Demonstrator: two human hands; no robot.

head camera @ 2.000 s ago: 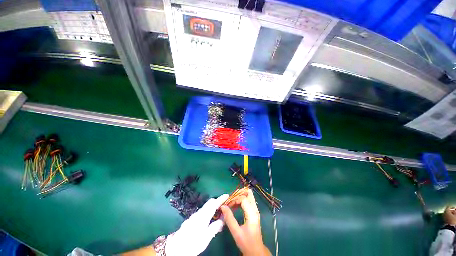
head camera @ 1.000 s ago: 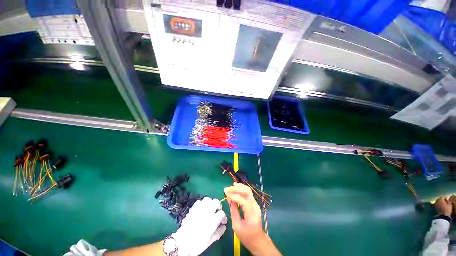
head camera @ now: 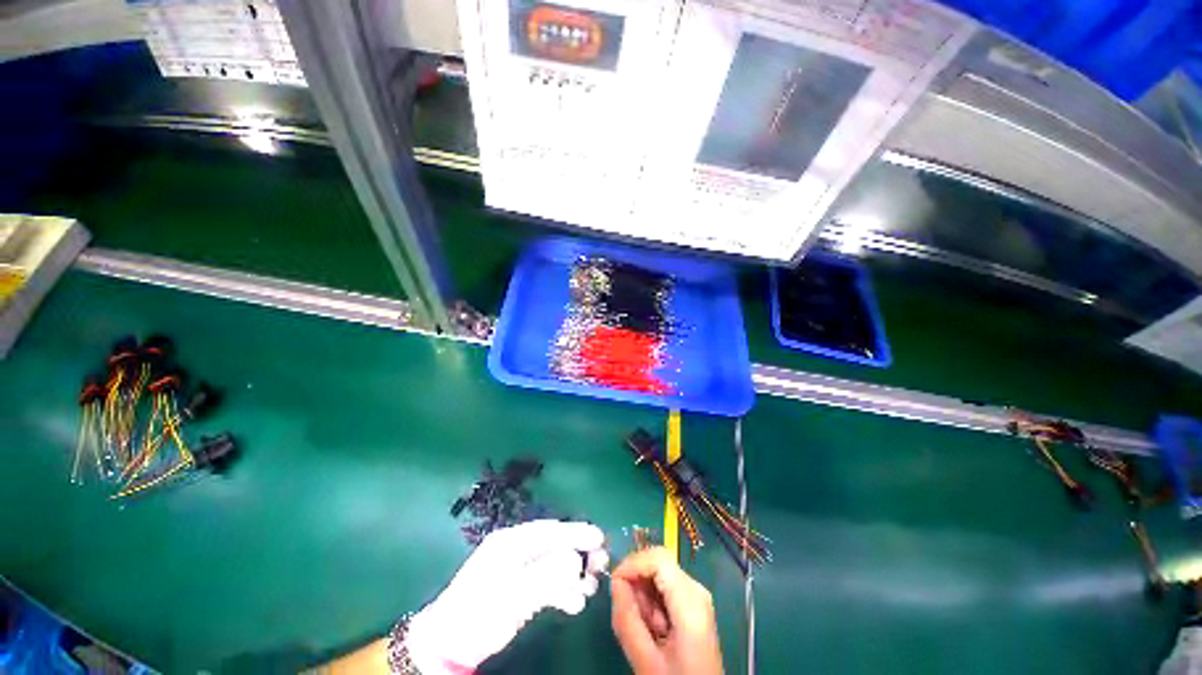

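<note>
My left hand (head camera: 527,580), in a white glove, pinches a small black part (head camera: 589,564) at its fingertips. My bare right hand (head camera: 663,609) is just right of it, fingers closed around thin wires whose tips (head camera: 642,538) show above the knuckles. The fingers hide most of the held piece. A heap of small black parts (head camera: 498,498) lies behind my gloved hand. Harness subassemblies (head camera: 699,497) with black connectors and orange and dark wires lie beyond my right hand, across the yellow strip.
A large blue tray (head camera: 512,323) holds red and black wires; a small blue tray (head camera: 881,346) is right of it. More harnesses (head camera: 139,402) lie left and others (head camera: 1055,442) far right. A metal post (head camera: 369,172) and instruction sheet (head camera: 580,158) stand behind. A pale box (head camera: 40,264) is far left.
The view has shifted, so the bench things appear further right than a second ago. The right hand is lower and more curled beside the glove, and wire tips now show above it.
</note>
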